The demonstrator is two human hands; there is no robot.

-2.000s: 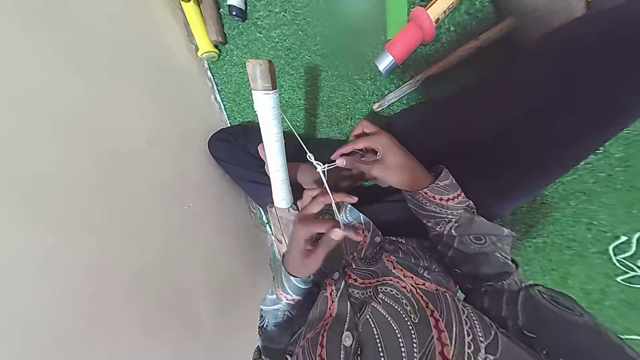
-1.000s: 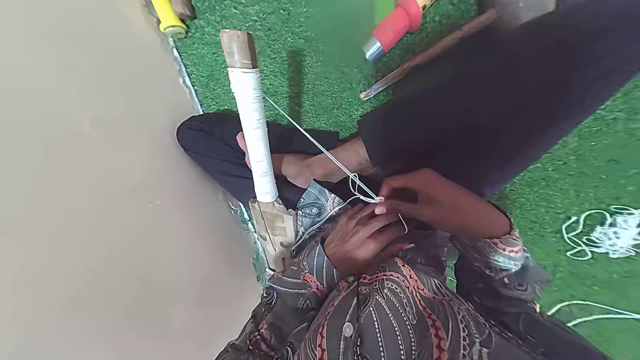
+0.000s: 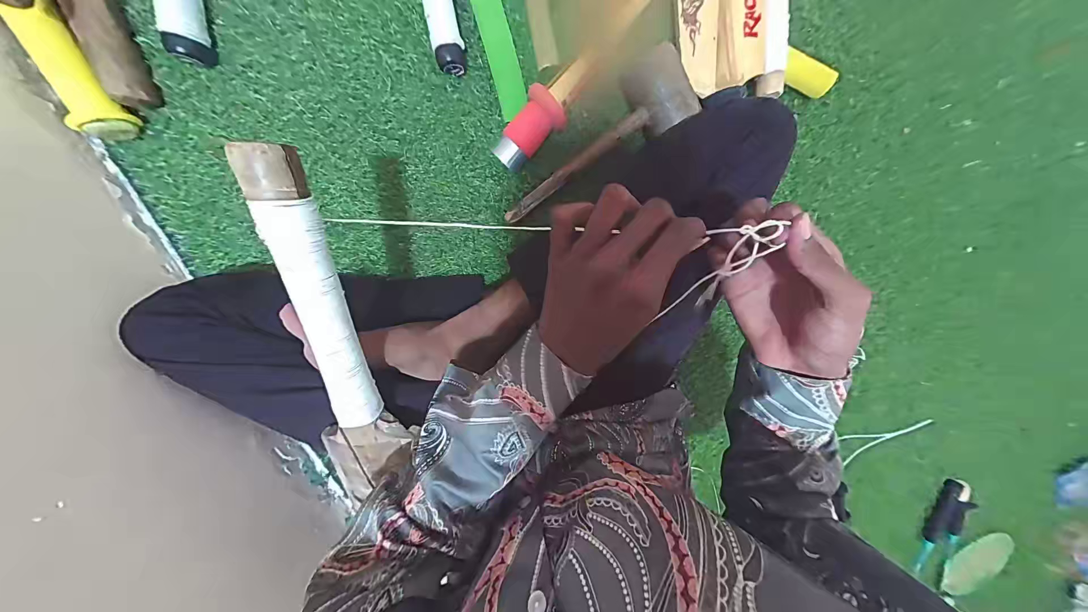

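Observation:
A wooden bat handle (image 3: 319, 319) wrapped in white string stands tilted at the left, its bare wood top (image 3: 265, 172) showing. From near the top of the wrap, a white string (image 3: 442, 225) stretches right. My left hand (image 3: 616, 272) has its fingers curled over this string, palm down. Farther right, my right hand (image 3: 790, 289) faces palm up and pinches a tangled loop of string (image 3: 752, 246) between thumb and fingers. A second strand runs down from the loop behind my left hand. The bat's lower part is hidden by the sleeve.
A wooden mallet (image 3: 663, 85) and a red-and-silver handle (image 3: 527, 132) lie beyond my knee. Yellow (image 3: 72, 72) and white grips (image 3: 183, 30) lie at the top left, beside a wall (image 3: 110, 382). Pliers-like handles (image 3: 943, 514) lie at the lower right on green turf.
Both hands have moved right, away from the wrapped handle, and are farther apart. The string between handle and hands is longer and runs nearly level. The view has shifted.

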